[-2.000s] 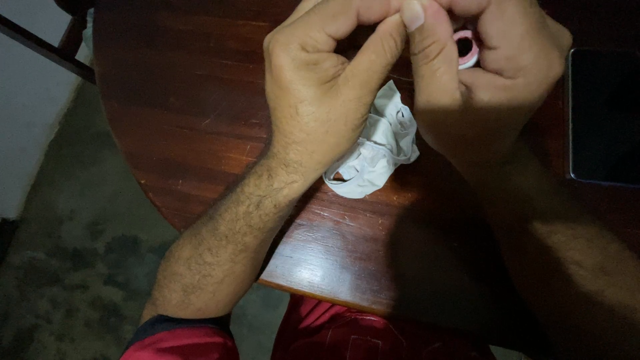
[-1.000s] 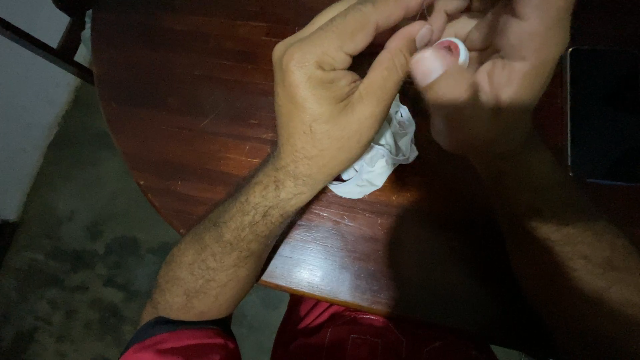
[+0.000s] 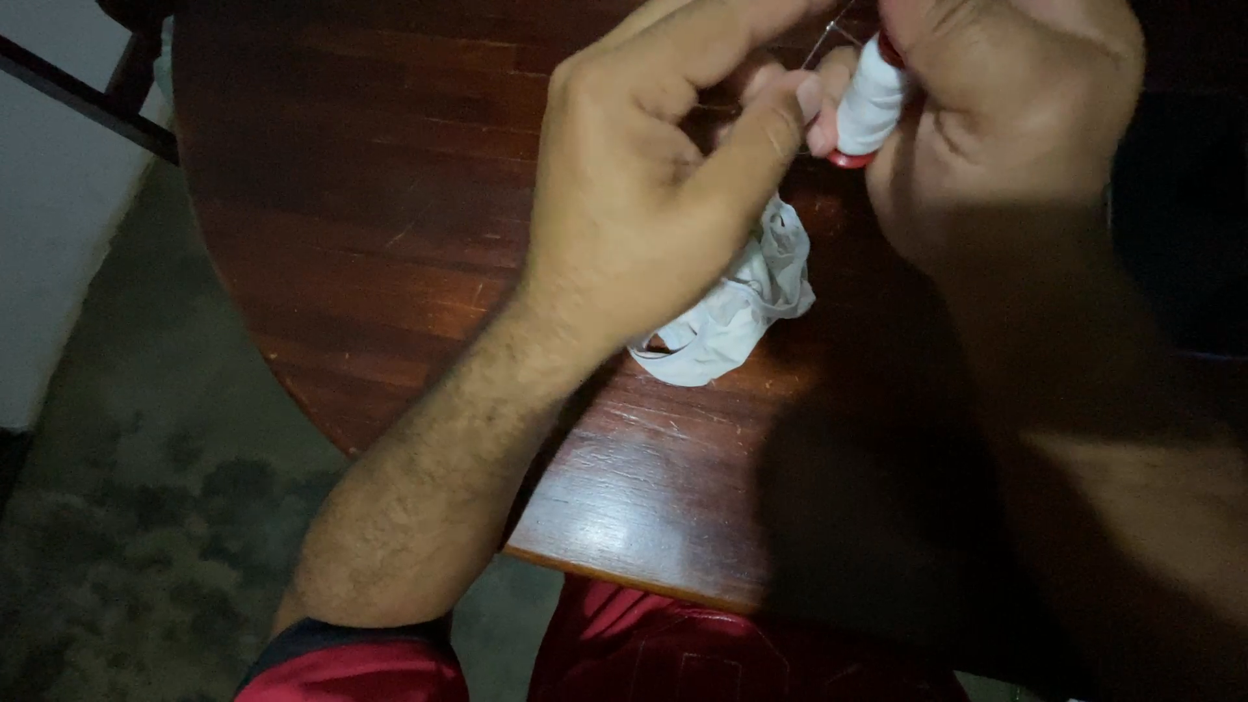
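My right hand (image 3: 1014, 127) holds a spool of white thread (image 3: 871, 105) with red ends, tilted in its fingers. My left hand (image 3: 653, 185) is beside it at the top, thumb and forefinger closed on a thin sewing needle (image 3: 822, 41) that slants up between the two hands. A fine strand crosses near the needle's upper part; its full course cannot be made out. Under my left hand, a crumpled white cloth (image 3: 717, 336) with narrow bands lies on the table. The upper fingertips of both hands are partly cut off by the frame.
A dark, glossy wooden table (image 3: 390, 253) with a curved edge fills most of the view. At the right, a dark flat object (image 3: 1180, 224) lies in shadow. Dark wooden bars (image 3: 88, 97) stand at the upper left, above a mottled floor (image 3: 195, 507).
The spool has turned in my right hand, from an end-on view to its white side. The fingers of both hands have shifted, and the needle now shows between them.
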